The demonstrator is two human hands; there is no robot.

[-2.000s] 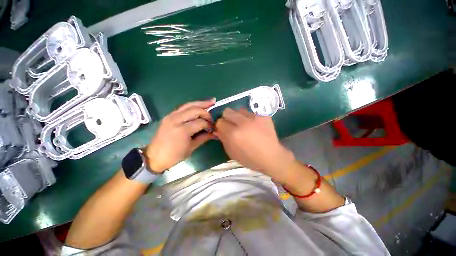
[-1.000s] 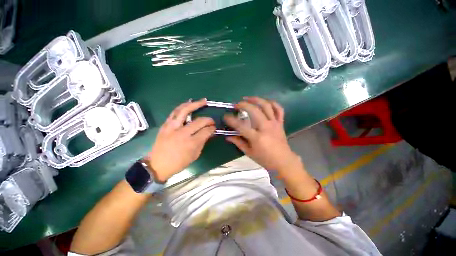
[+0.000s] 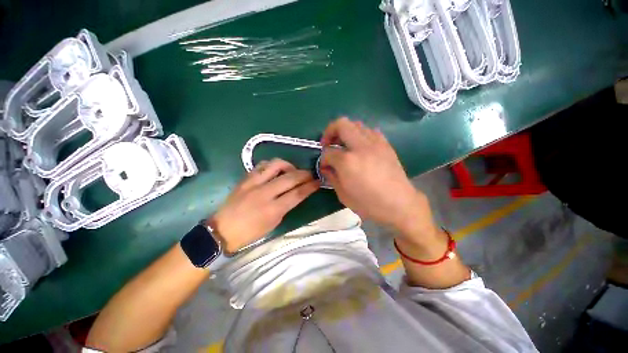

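Observation:
A white oval plastic frame (image 3: 279, 139) is held between my hands over the green bench, its rounded loop end to the left. My left hand (image 3: 265, 200) grips its near side, wrist wearing a dark watch. My right hand (image 3: 365, 169) covers its right end, thumb and fingers pinched there, so most of the disc is hidden. Whether a thin strip is between my fingers cannot be seen. A loose pile of thin silvery strips (image 3: 251, 56) lies beyond my hands, with one strip apart on the near side.
Stacked white frames (image 3: 127, 172) stand at the left, with greyer ones at the far left edge. More stacks (image 3: 430, 62) stand at the upper right. A pale strip (image 3: 158, 33) crosses the bench's far side. A red stool (image 3: 492, 169) is below the bench edge at right.
My left hand has moved down off the frame's rounded left end, which now shows. My right hand has closed around the right end. The view has shifted slightly.

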